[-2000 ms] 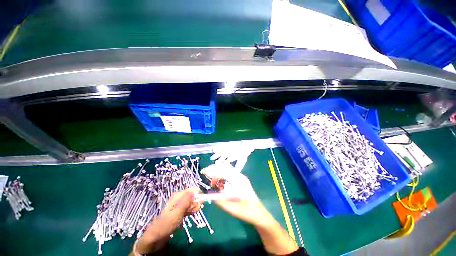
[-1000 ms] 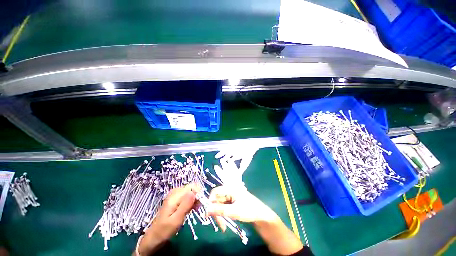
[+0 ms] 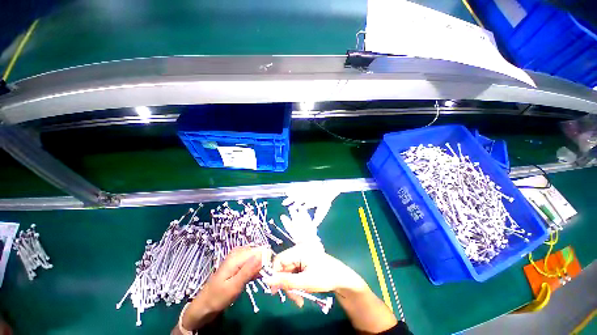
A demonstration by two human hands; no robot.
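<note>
A loose heap of short white-grey cable assemblies point(image 3: 173, 265) with small knobbed ends lies on the green bench, left of and behind my hands. My left hand point(image 3: 232, 278) and my right hand point(image 3: 311, 271) meet at the heap's right edge. Both hold a small bunch of cable assemblies point(image 3: 314, 298) between the fingers; its knobbed ends stick out below my right hand to the right. The part between the fingertips is bright and blurred. White gloves point(image 3: 302, 219) lie flat behind my right hand.
A blue tote point(image 3: 419, 245) full of strands stands right, beside yellow tape point(image 3: 375, 255). A blue crate point(image 3: 271, 147) sits behind, under the metal rail point(image 3: 196, 78). A small pile point(image 3: 31, 252) lies far left. An orange item point(image 3: 553, 271) is far right.
Two seconds ago the hands held a strand level between them. Now they are closer together, with the bunch pointing down to the right; over the last second its ends moved slightly right.
</note>
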